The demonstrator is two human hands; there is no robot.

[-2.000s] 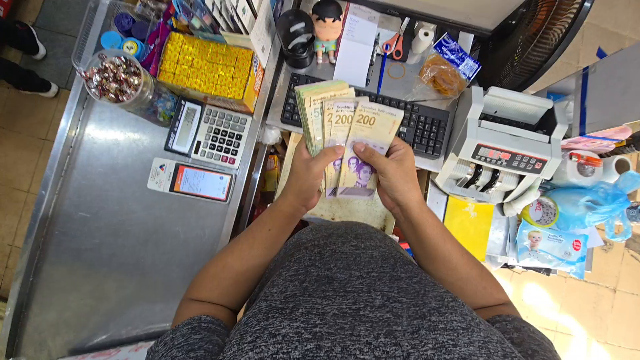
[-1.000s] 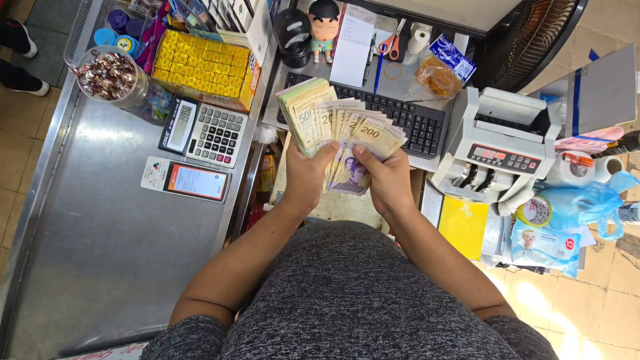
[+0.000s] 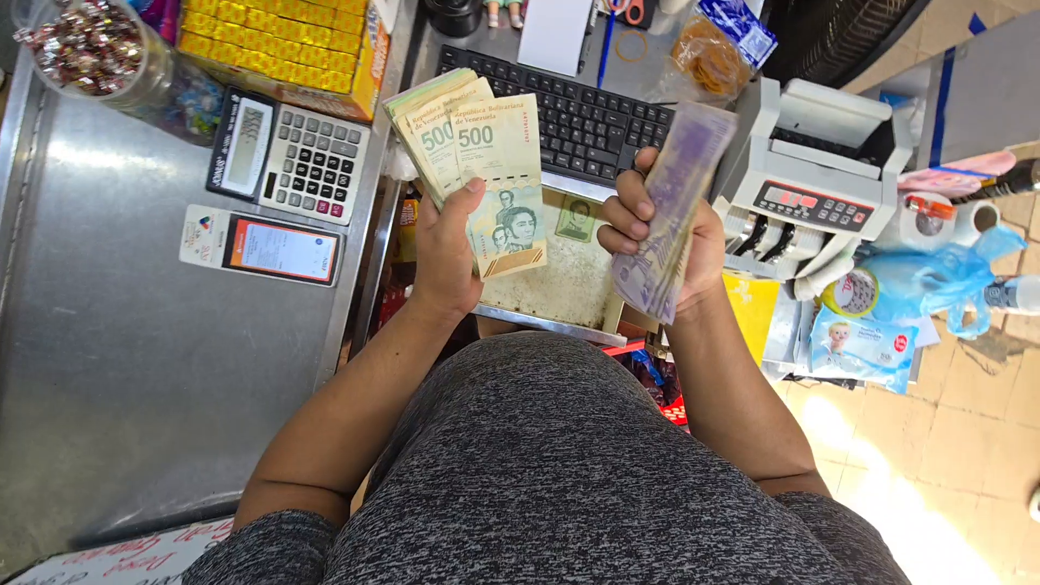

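Note:
My left hand holds a thick stack of green and cream 500 banknotes, the thumb lying across the front ones and the notes partly fanned. In my right hand is a separate bundle of purple banknotes, tilted and a little blurred, with the fingers curled at its left side. The two bundles are apart. Between and below them an open drawer shows, with one greenish banknote inside near its back edge. A black keyboard lies behind the hands.
On the left steel counter are a calculator, a phone, a box of yellow-wrapped pieces and a tub of wrapped candies. A banknote counting machine stands right of my right hand, beside wet wipes and a blue plastic bag.
My hands have moved apart. The purple notes, earlier fanned against the other stack, are now a separate bundle in my right hand. 500 notes now face up in my left hand.

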